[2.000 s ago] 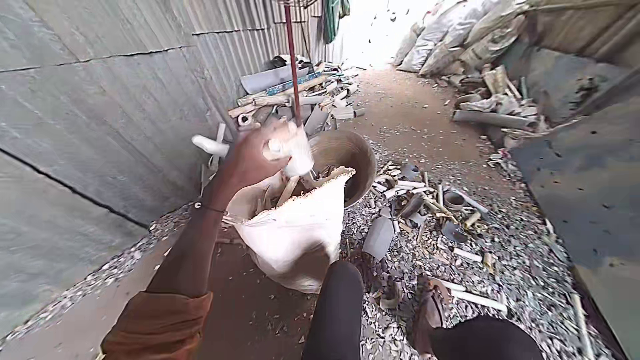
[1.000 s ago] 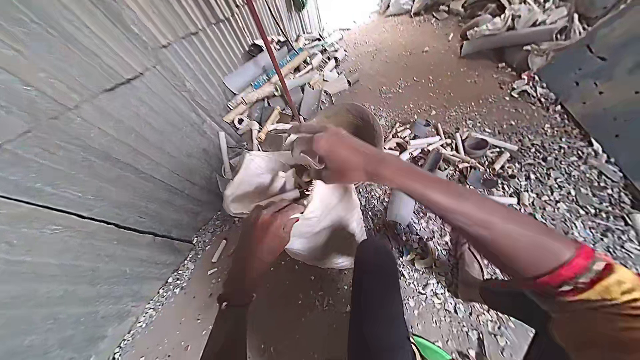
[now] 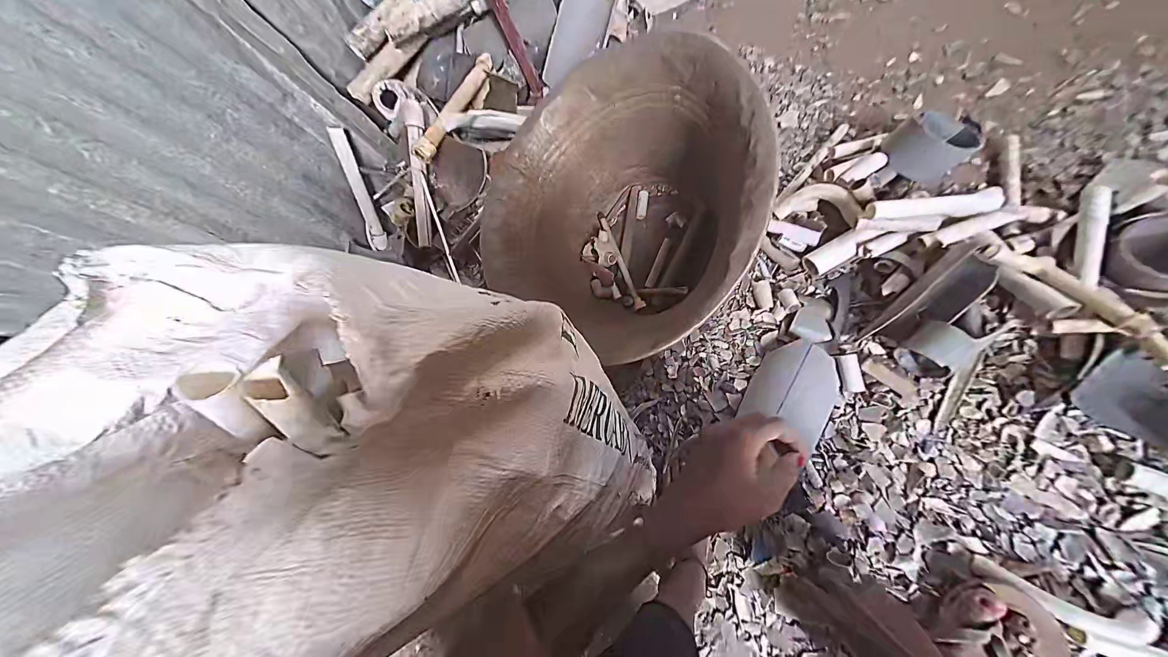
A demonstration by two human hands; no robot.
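A whitish woven sack (image 3: 456,438) fills the left and lower middle of the view, very near the camera. Cut pale pipe pieces (image 3: 297,401) show in its opening, and dark lettering is printed on its side. What appears to be my left hand (image 3: 744,470) is just right of the sack, its fingers curled beside a grey piece of plastic pipe (image 3: 794,392). Whether it grips anything is unclear. My right hand is out of sight. Beyond the sack stands a round brown basin (image 3: 630,182) with several short pipe pieces and sticks at its bottom.
Pipe offcuts (image 3: 940,219) lie heaped right of the basin, over ground strewn with small chips (image 3: 967,493). More pipes (image 3: 456,105) and a dark red bar (image 3: 517,46) are behind it. A grey corrugated metal wall (image 3: 164,137) rises at left. A foot (image 3: 858,611) is at lower right.
Both hands were at the sack's mouth a second ago; now one hand is right of the sack and the other is out of view. The sack looks much nearer the camera.
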